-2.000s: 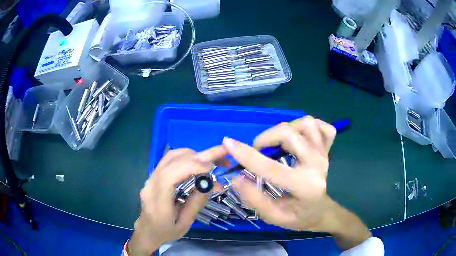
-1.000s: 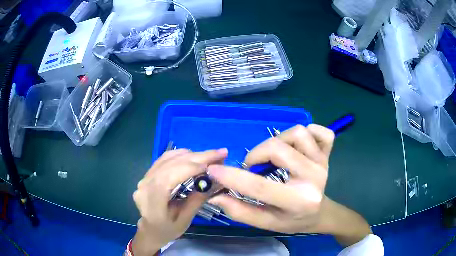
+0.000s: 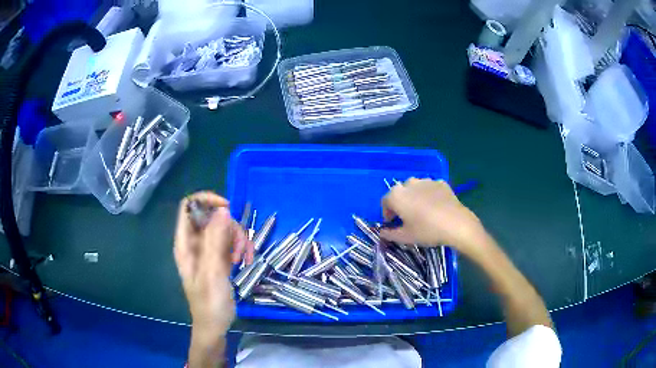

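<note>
The blue tray [image 3: 338, 154] holds many slim silver metal parts [image 3: 302, 287] with thin pins, jumbled in its front half. My left hand [image 3: 208, 248] is raised over the tray's left edge, blurred, with a greyish metallic bundle [image 3: 201, 211] in its curled fingers; how many parts it holds is hidden. My right hand [image 3: 435, 215] is over the tray's right side, fingertips down at the loose parts. The blue handle of a pen-shaped tool [image 3: 466, 187] sticks out behind it; its tip is hard to make out. Whether the fingers also grip a part is unclear.
A clear box of parts in rows [image 3: 352, 123] stands behind the tray. At left are a clear box of jumbled parts [image 3: 137, 158], a white carton [image 3: 97, 75], a bag box [image 3: 216, 72] and a black hose [image 3: 11, 144]. A black holder [image 3: 507, 93] and clear containers [image 3: 593, 169] stand right.
My hands have moved apart: the left has gone left and up, the right has turned down over the tray's right side. The black-ringed end no longer shows, and more loose parts are uncovered.
</note>
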